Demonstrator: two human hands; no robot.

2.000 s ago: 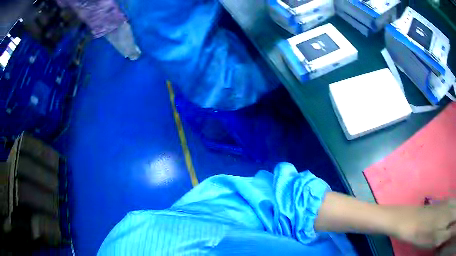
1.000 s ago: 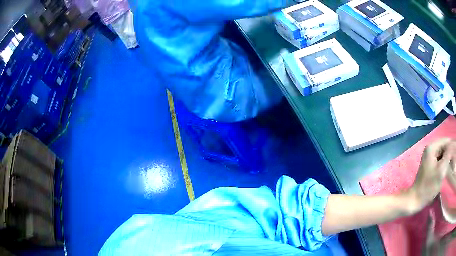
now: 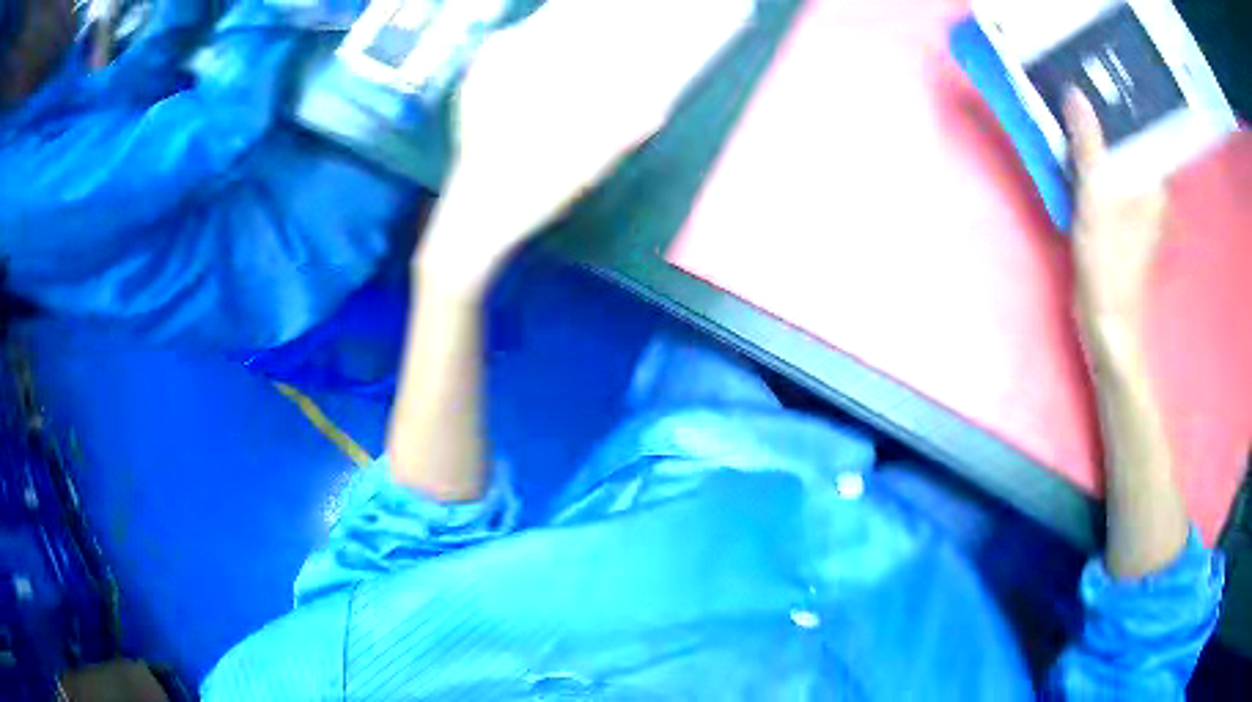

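My right hand is at the upper right over the pink-red mat. It holds a printed white-and-blue sleeve with a dark picture, its thumb or a finger over the front. Whether a box is inside it I cannot tell. My left hand is at the upper centre left, near the bench edge. It is blurred and overexposed and merges with a large white shape, perhaps a plain white inner box. Its fingers and any grip cannot be made out.
The dark green bench edge runs diagonally below the mat. A blurred printed box is at the upper left. Beside it is a person in a blue smock. Blue floor with a yellow line lies below.
The view has swung right, bringing more mat and my right arm into sight. My left hand has moved from the mat towards the white box's former spot. My right hand now shows with a printed sleeve.
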